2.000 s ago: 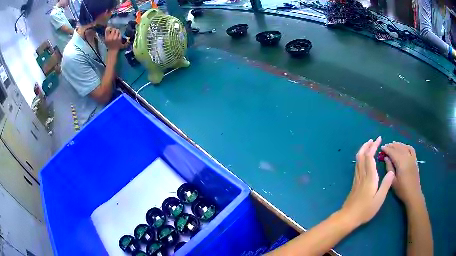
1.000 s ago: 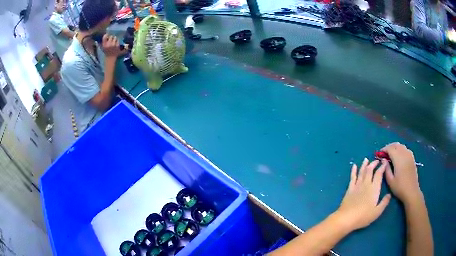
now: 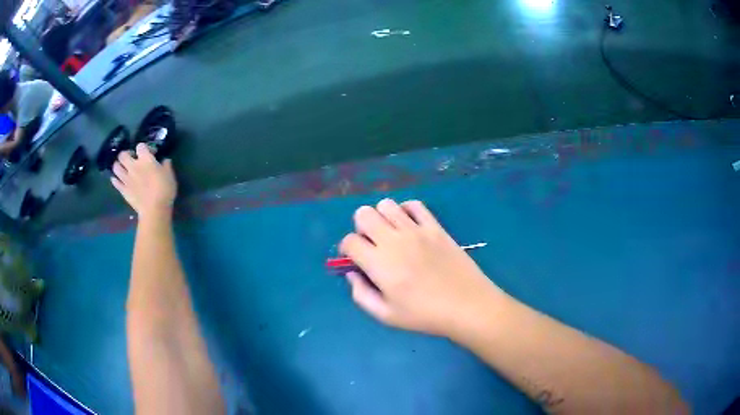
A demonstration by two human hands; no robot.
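My right hand [image 3: 410, 271] is closed around a screwdriver over the teal mat. The screwdriver's red handle end [image 3: 338, 263] shows left of my fingers and its thin silver shaft shows to the right. My left hand [image 3: 144, 182] is at the dark green strip, its fingertips over the lower edge of a round black housing [image 3: 158, 126]; whether they grip it cannot be told. Another black housing [image 3: 112, 148] lies close beside those fingers, and a third [image 3: 75, 166] is farther left.
A thin black cable [image 3: 621, 77] trails on the dark green strip [image 3: 365, 89] at upper right. The fan [image 3: 18, 288] is cut off at the left edge, and a blue crate [image 3: 53, 397] shows at bottom left. A person's sleeve [image 3: 32, 105] is at upper left.
The view has swung right, so the crate is mostly out. My left hand has left my right hand's side and reached to the housings. My right hand still holds the screwdriver.
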